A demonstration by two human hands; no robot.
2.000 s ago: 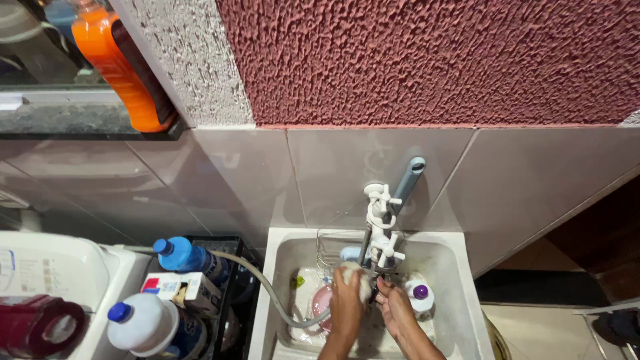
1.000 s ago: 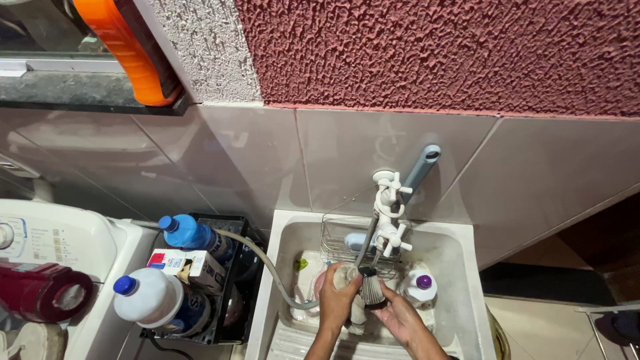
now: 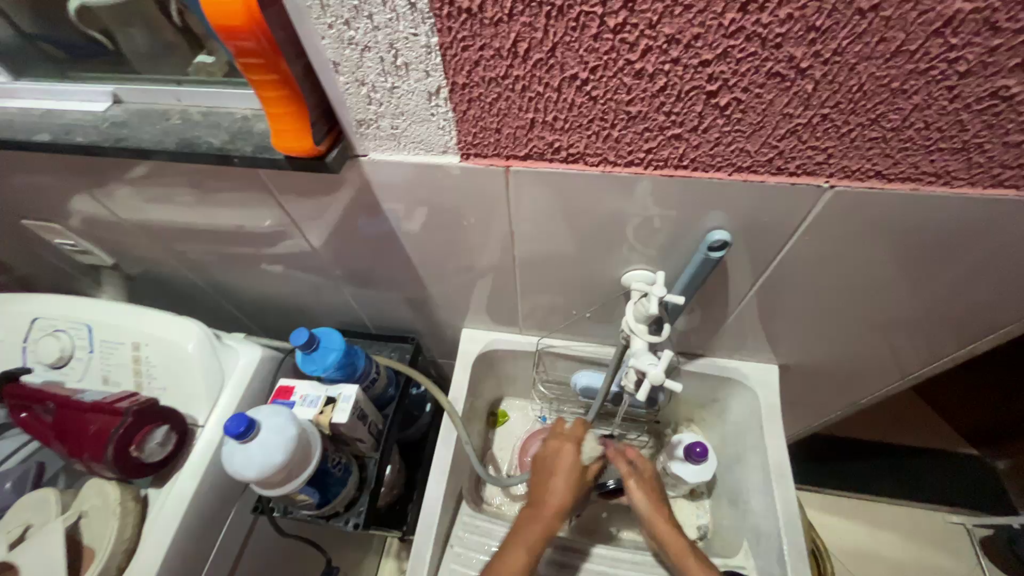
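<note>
Both hands are over a white laundry sink (image 3: 764, 448), below a white plastic faucet (image 3: 652, 320) from which a thin stream of water runs. My left hand (image 3: 560, 468) grips a whitish, sponge-like item (image 3: 593, 448). At its right, my right hand (image 3: 638, 480) holds a dark round part (image 3: 610, 488), mostly hidden by the fingers. A wire rack (image 3: 552, 388) with a light blue item (image 3: 588, 384) hangs at the sink's back wall. A pink round item (image 3: 532, 448) lies left of my left hand. Right of my right hand stands a bottle with a purple cap (image 3: 694, 454).
A grey hose (image 3: 448, 404) curves into the sink from the left. Beside the sink, a black crate (image 3: 400, 480) holds a blue bottle (image 3: 332, 356), a white bottle (image 3: 268, 448) and a carton (image 3: 352, 408). A washing machine (image 3: 176, 352) with a dark red appliance (image 3: 88, 424) stands farther left.
The ribbed, dark-rimmed part that showed between my hands a second ago is now turned and mostly covered by the fingers. The whitish item shows at my left fingertips.
</note>
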